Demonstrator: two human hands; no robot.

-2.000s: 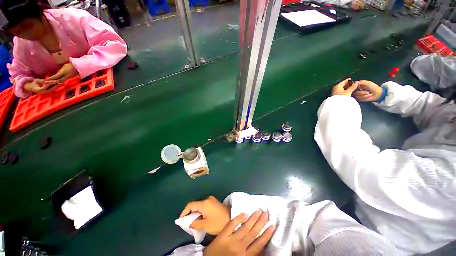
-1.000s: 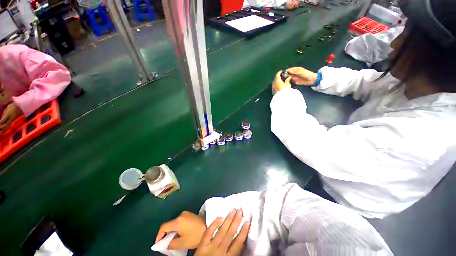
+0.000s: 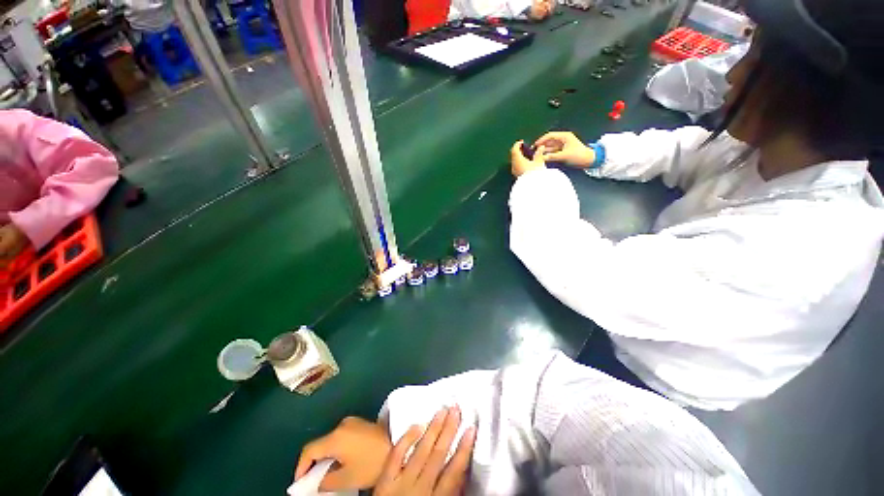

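My right hand (image 3: 344,453) is at the bottom centre, with its fingers closed on a white wipe (image 3: 312,478). The wipe sticks out at the fingertips. Whether anything is inside it cannot be seen. My left hand (image 3: 426,457) lies flat across my right sleeve (image 3: 514,412) near the wrist, fingers slightly apart and holding nothing. Its lower part is cut off by the bottom edge. A squat jar with a pale label (image 3: 304,364) stands beyond my right hand, its round whitish lid (image 3: 240,358) beside the mouth.
Silver-rimmed round parts (image 3: 449,264) lie by the metal post (image 3: 359,155). A black tray (image 3: 92,475) with white wipes is cut off at the lower left. A person in white (image 3: 669,262) sits at right, hands on a small dark part. A pink sleeve (image 3: 58,179) is by the red tray (image 3: 58,266).
The view has turned to the right, so the bench things sit further left and the wipe tray is nearly out of view. My hands keep the same hold, left on right sleeve.
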